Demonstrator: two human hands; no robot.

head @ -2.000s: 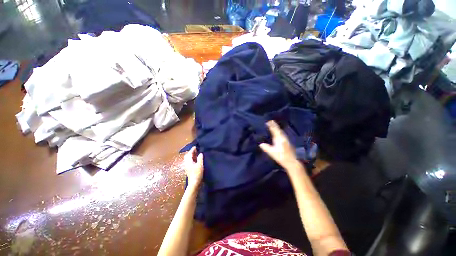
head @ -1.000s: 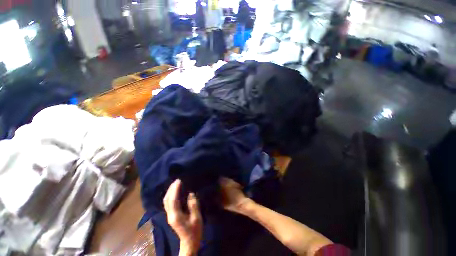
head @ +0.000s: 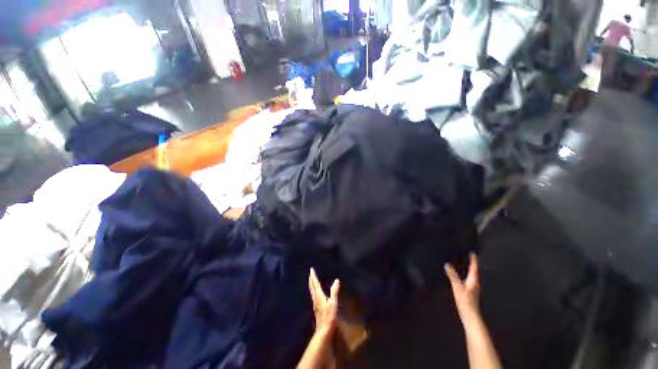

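A large heap of black garments (head: pixel 375 180) lies in front of me on the brown table (head: pixel 202 148). My left hand (head: pixel 325 303) is at its lower front edge, fingers spread, holding nothing that I can see. My right hand (head: pixel 465 285) is at its lower right edge, also with fingers spread. Both hands are small in view and partly blurred. The navy garment bundle (head: pixel 166 267) lies to the left of the black heap and touches it.
White garment pieces (head: pixel 43 245) lie at the far left, with more white cloth (head: pixel 242 158) behind the navy bundle. A tall grey-green garment heap (head: pixel 469 65) stands at the back right. A dark navy heap (head: pixel 119 135) is beyond the table. A person in pink (head: pixel 617 34) is far right.
The view has turned right. My hands have left the navy bundle and moved to the black heap, spread wider apart. The navy bundle now lies farther left in view.
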